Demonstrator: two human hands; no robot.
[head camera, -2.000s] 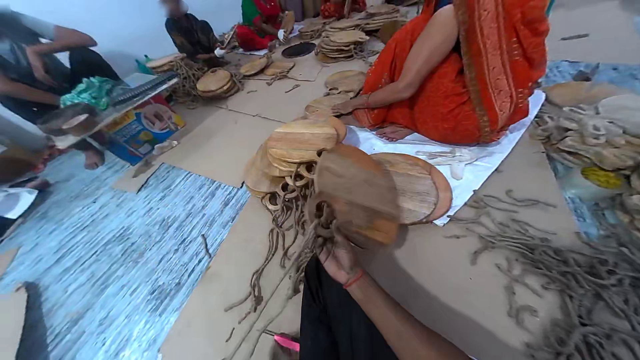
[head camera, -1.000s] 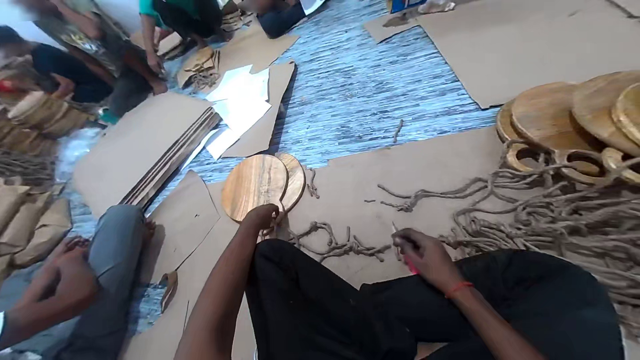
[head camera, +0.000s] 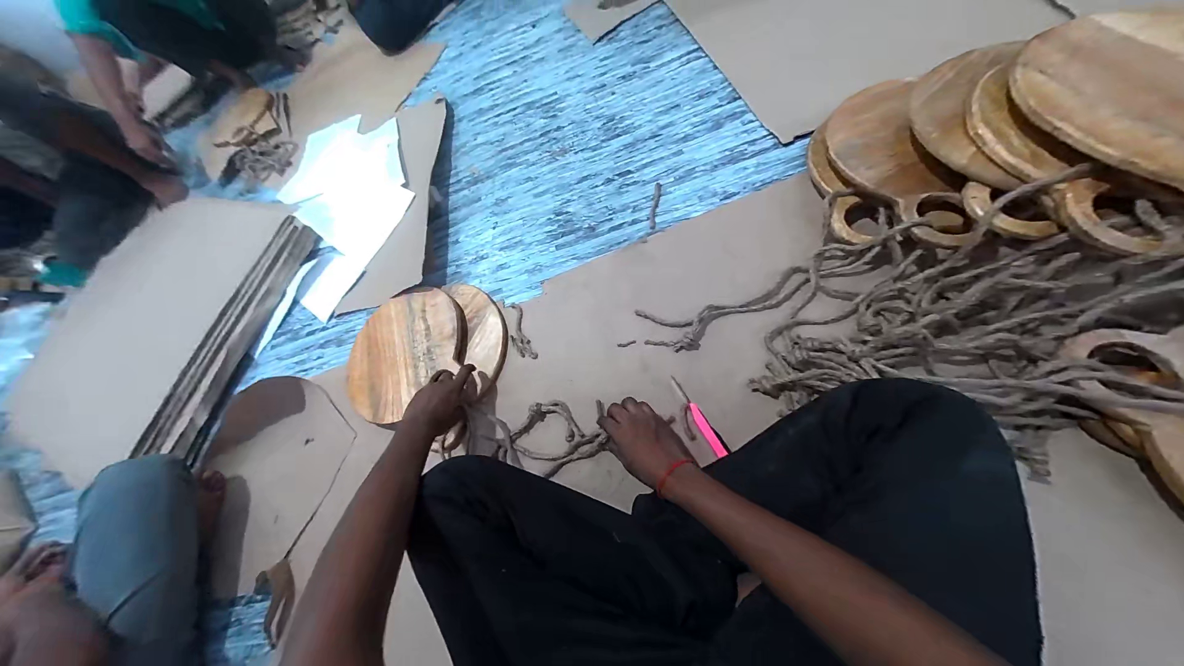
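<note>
My left hand (head camera: 442, 400) rests at the handle end of a round wooden board (head camera: 402, 351), its fingers on the board's near edge. That board overlaps a second round wooden board (head camera: 486, 333). Between my hands, knotted cord (head camera: 560, 435) lies on the cardboard. My right hand (head camera: 643, 439), with a red thread at the wrist, touches the end of this cord; whether the fingers grip it is unclear. Just right of that hand lies a pink-handled pointed tool (head camera: 708, 430). Overlapping round boards with ring handles (head camera: 883, 139) stand at the upper right, many cords (head camera: 925, 324) trailing from them.
Stacked cardboard sheets (head camera: 148, 314) and white papers (head camera: 347, 213) lie at the left. Another person's grey-clad knee (head camera: 139, 546) is at the lower left, and other people sit at the upper left. More wooden boards (head camera: 1128, 370) lie by my right knee.
My right hand, earlier at the pink-handled tool, has let it go and moved left to the cord. The view has swung widely since the oldest frame.
</note>
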